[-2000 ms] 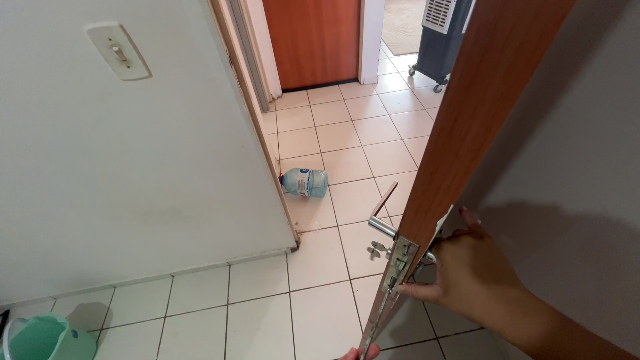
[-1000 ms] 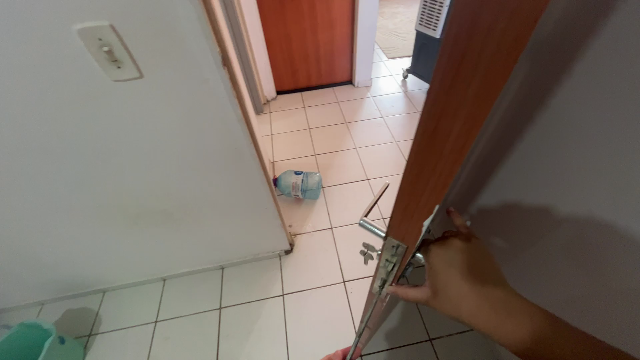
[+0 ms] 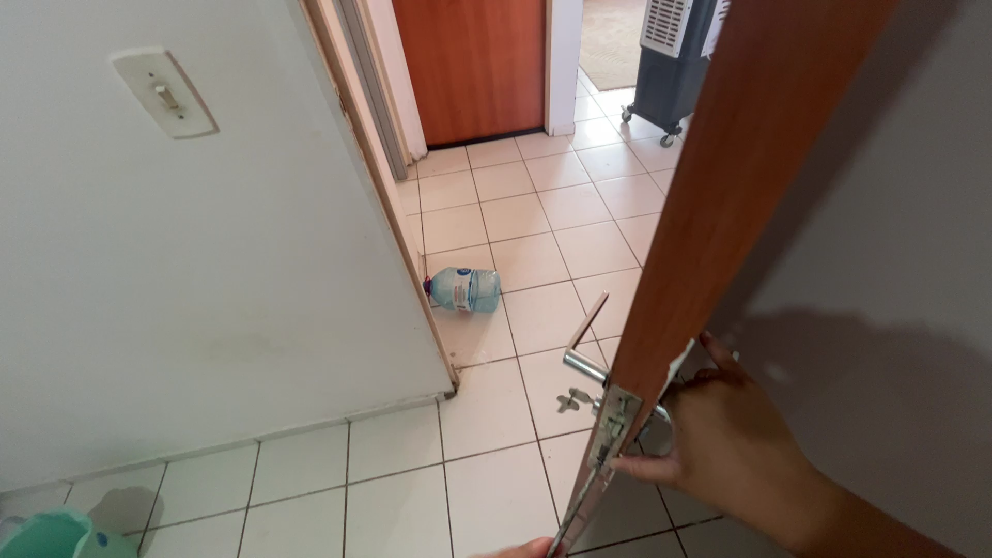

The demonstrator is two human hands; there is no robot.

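A brown wooden door (image 3: 744, 155) stands edge-on at the right, with a worn metal lock plate (image 3: 616, 422) in its edge. A silver lever handle (image 3: 585, 364) and keys (image 3: 572, 401) stick out on its left side. My right hand (image 3: 725, 434) grips the door around the lock, thumb against the plate's lower end and fingers on the far face near the other handle. Only the fingertips of my left hand (image 3: 527, 549) show at the bottom edge, at the lower end of a thin, long strip or tool (image 3: 575, 508) that runs along the door edge up to the plate.
A clear blue plastic water jug (image 3: 467, 290) lies on the tiled floor beside the door frame (image 3: 387, 209). A grey air cooler on casters (image 3: 666, 85) stands beyond. A green bucket (image 3: 70, 535) is at lower left, and a light switch (image 3: 166, 93) is on the white wall.
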